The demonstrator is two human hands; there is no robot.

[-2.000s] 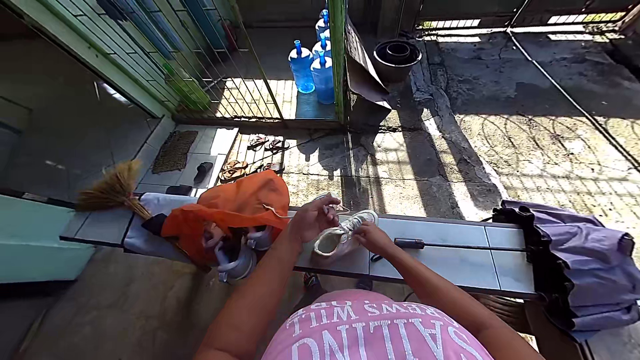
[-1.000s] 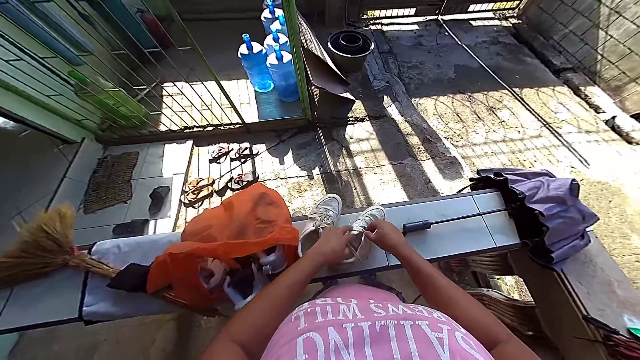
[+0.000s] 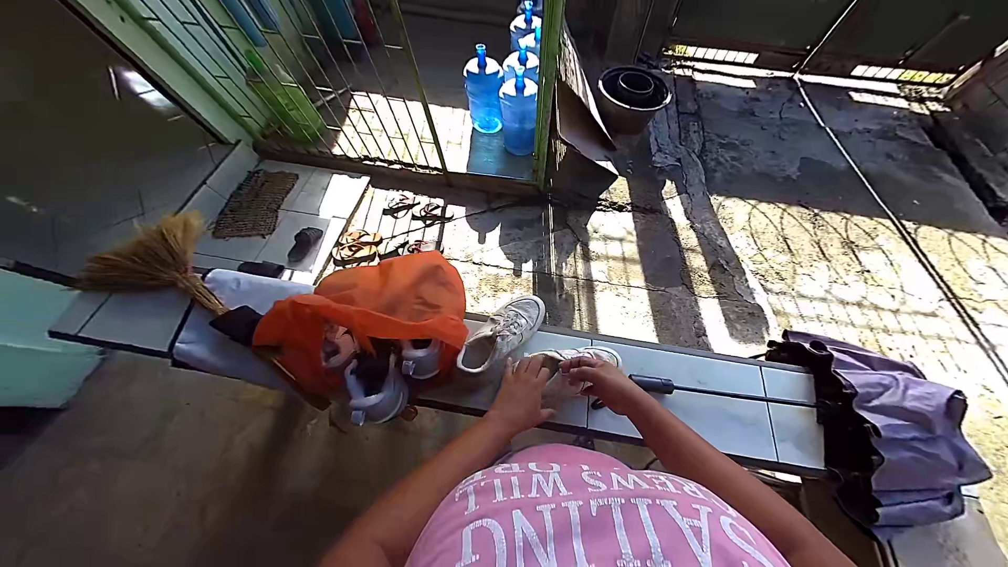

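Note:
A white lace-up sneaker (image 3: 605, 356) lies on the tiled ledge with both my hands at it. My left hand (image 3: 521, 394) is at its left end, fingers bent over the edge of the shoe. My right hand (image 3: 605, 379) reaches onto its top from the right. The fingers and wrists hide much of this shoe, so whether either hand grips it is unclear. A second white sneaker (image 3: 510, 329) stands just left of it, its toe pointing away from me. Left of that, an orange bag (image 3: 394, 295) lies open with grey shoes (image 3: 378, 394) at its mouth.
On the ledge's right end (image 3: 709, 421) rests a purple umbrella (image 3: 898, 417), its black handle (image 3: 652, 384) near my right hand. A straw broom (image 3: 150, 256) lies at the left. Beyond are sandals (image 3: 358, 246), blue water bottles (image 3: 518, 114), a metal gate and black pots (image 3: 632, 96).
Two seconds ago my hands held a white sneaker above the ledge; now two white sneakers rest on the ledge, with my hands at the right one.

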